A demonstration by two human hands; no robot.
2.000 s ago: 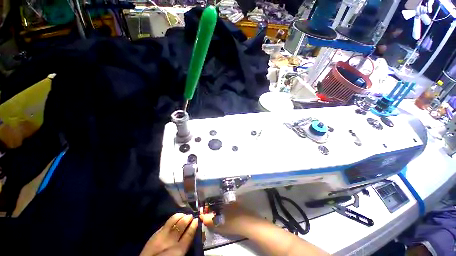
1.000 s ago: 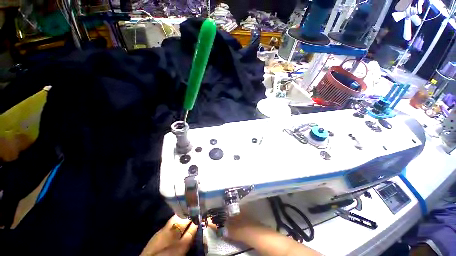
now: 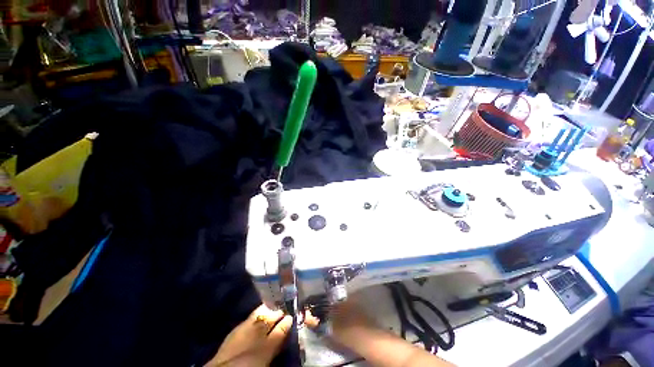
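Observation:
The white sewing machine head (image 3: 401,222) with a blue stripe lies across the middle. A green-handled tool (image 3: 296,115) stands upright at its left end. Dark fabric (image 3: 165,186) is heaped left of and behind the machine. My left hand (image 3: 259,335) is at the lower edge beside the needle area, fingers together on the fabric edge. My right hand (image 3: 340,322) reaches under the machine head from the right; its fingertips are near the needle, partly hidden by the metal parts and blurred, so its hold cannot be made out. A narrow dark strip of fabric runs down between the hands.
Black scissors (image 3: 424,315) and a slim black tool (image 3: 518,320) lie under and right of the machine arm. A control panel (image 3: 569,288) is on the table at right. A reddish-brown basket (image 3: 489,130) and blue thread stand (image 3: 556,159) are behind. A yellow bag (image 3: 54,183) is at left.
The whole view has shifted, so the machine and the green-handled tool appear lower and slightly further right. Both hands stay by the needle area, with little visible change.

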